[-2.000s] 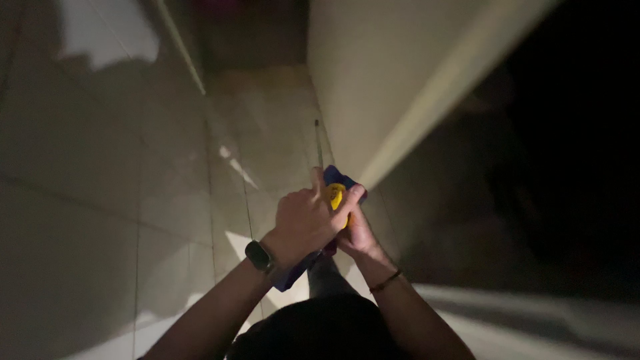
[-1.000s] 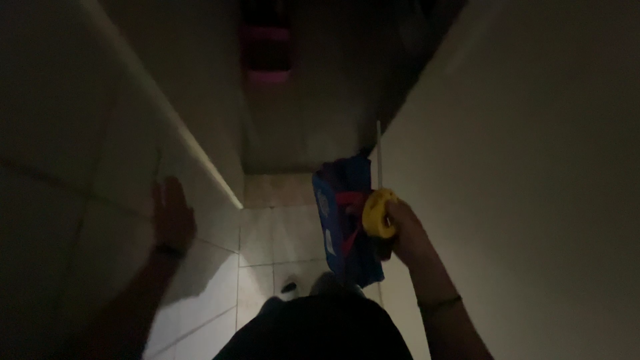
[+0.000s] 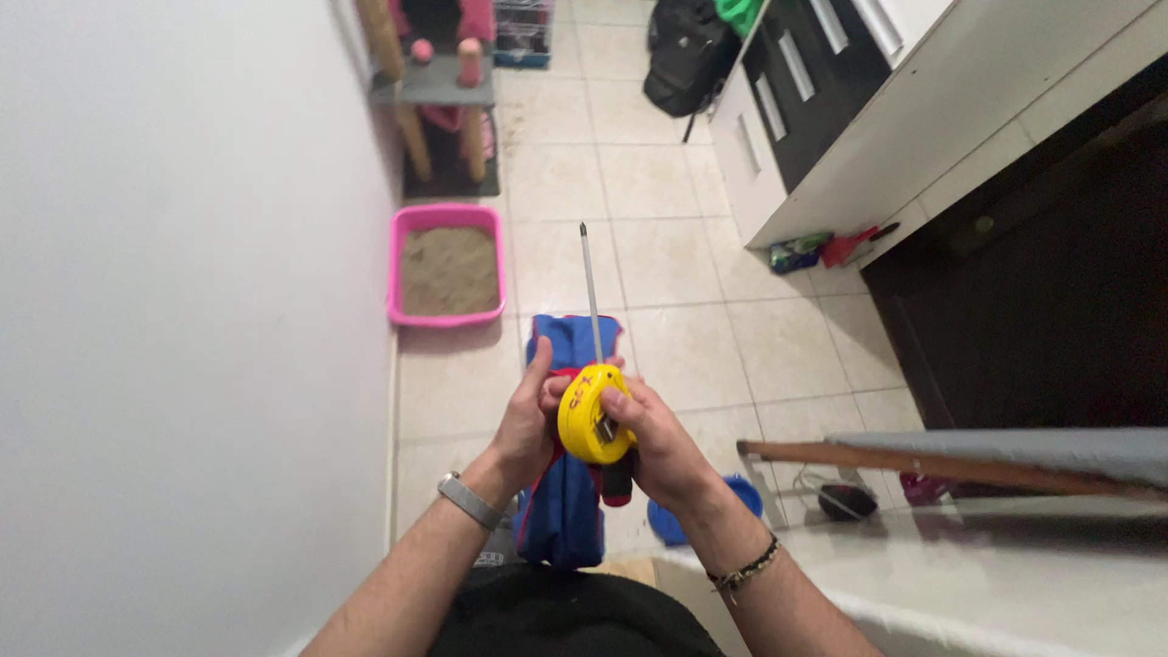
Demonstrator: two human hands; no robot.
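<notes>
My right hand [image 3: 657,438] grips a yellow tape measure [image 3: 584,420] together with a Phillips screwdriver [image 3: 591,287]. The screwdriver's long shank points away from me, and its dark and red handle sticks out below the tape measure. Under both hands hangs a blue fabric tool bag [image 3: 561,511] with red trim and red straps. My left hand [image 3: 527,424], with a watch on its wrist, is closed around the red strap area of the bag, its thumb raised; the tape measure partly hides its fingers.
A pink litter tray [image 3: 447,321] stands by the white wall on the left, with a cat tree [image 3: 438,82] beyond. A black backpack [image 3: 680,59] lies near a black-and-white drawer unit [image 3: 803,91]. At right are a wooden-edged board [image 3: 803,452] and a blue basin [image 3: 671,525].
The dark surroundings are now brightly lit. My left hand, apart from the bag at the left one second ago, is now at the bag beside my right hand. The view has moved into a room.
</notes>
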